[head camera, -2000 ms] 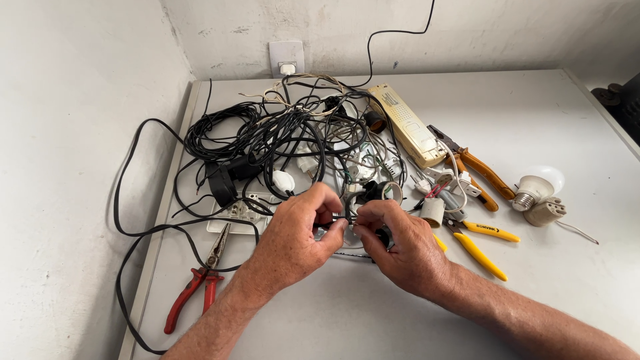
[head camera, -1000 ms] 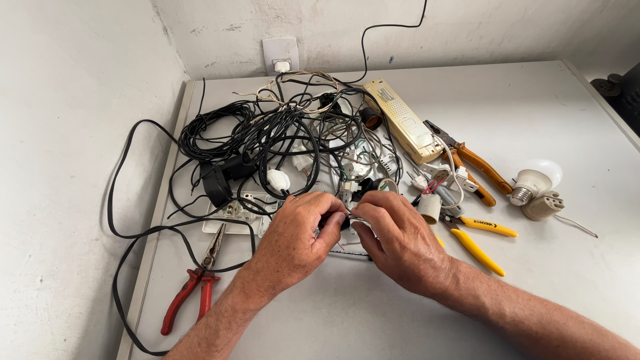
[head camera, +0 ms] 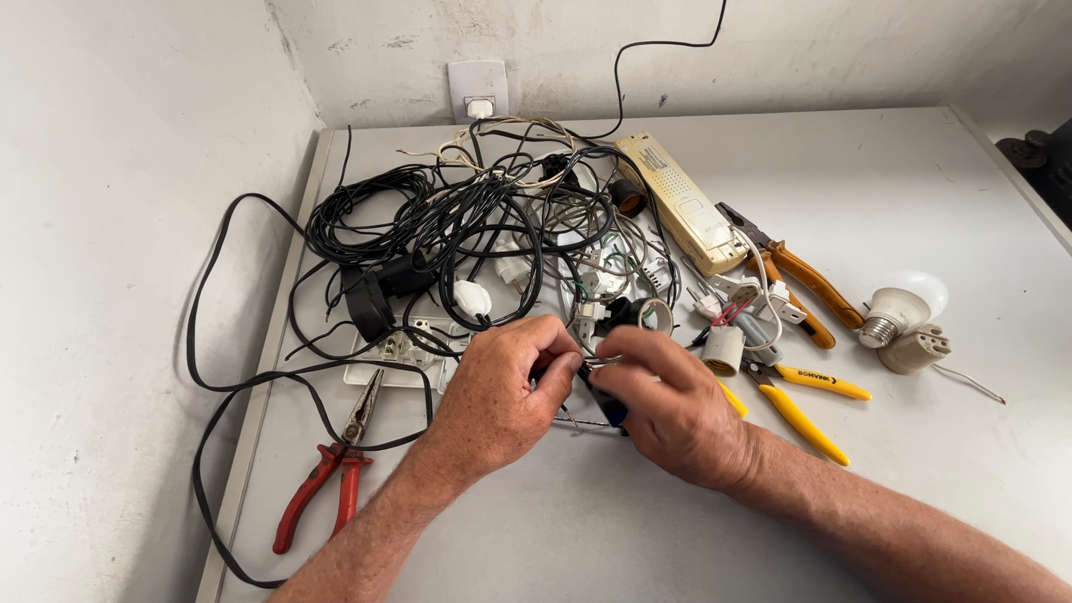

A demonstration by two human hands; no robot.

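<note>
My left hand (head camera: 502,402) pinches a thin dark wire between thumb and forefinger, near the front of a tangled heap of black cables (head camera: 502,209). Close beside it on the right is my right hand (head camera: 678,402), its fingers bent and slightly blurred; whether they grip the wire is hidden. A dark object (head camera: 607,406) shows between the two hands. Just beyond them lie a white plug (head camera: 472,299), a white ring-shaped part (head camera: 656,316) and a white lamp socket (head camera: 723,350). A white socket plate (head camera: 394,373) lies left of my left hand.
Red-handled long-nose pliers (head camera: 339,469) lie at the left, yellow-handled cutters (head camera: 796,410) and orange-handled pliers (head camera: 804,280) at the right. Behind is a cream plastic case (head camera: 682,205). A light bulb (head camera: 900,310) and porcelain lamp holder (head camera: 914,349) sit far right. A wall outlet (head camera: 477,88) is behind the table.
My right hand's fingers have lifted and spread apart from my left fingertips, where both hands were close together before. My left hand has stayed in nearly the same place.
</note>
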